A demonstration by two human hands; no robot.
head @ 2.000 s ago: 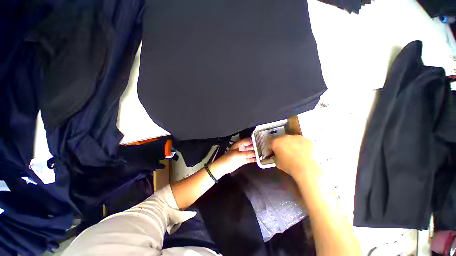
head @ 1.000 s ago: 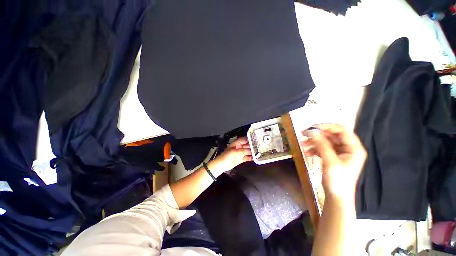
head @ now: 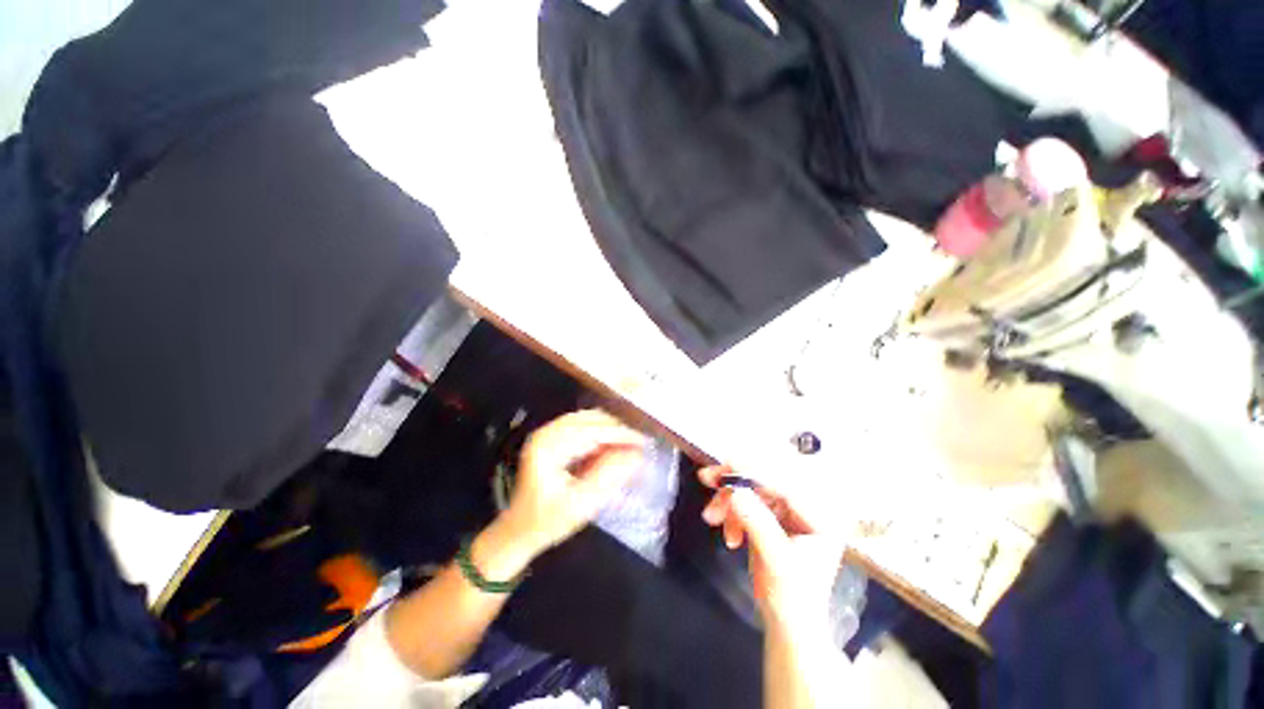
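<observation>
My right hand (head: 779, 533) is at the table's front edge and pinches a small dark piece (head: 736, 482), perhaps a bobbin, between thumb and fingertips. My left hand (head: 568, 471) is left of it over my lap, fingers curled; whether it holds anything cannot be told. A small round dark metal part (head: 807, 443) lies on the white table just beyond my right hand. The parts box is not in view.
White table (head: 665, 395) with a brown edge. Dark panels (head: 707, 180) lie on it; a dark stack (head: 250, 305) hangs over the left edge. The sewing machine (head: 1109, 333) stands right, with a pink spool (head: 977, 215) near. Orange handles (head: 340, 603) show below left.
The view has turned right towards the machine. The parts box has gone from view and my left hand is off it. My right hand is now at the table edge, with the small piece still pinched.
</observation>
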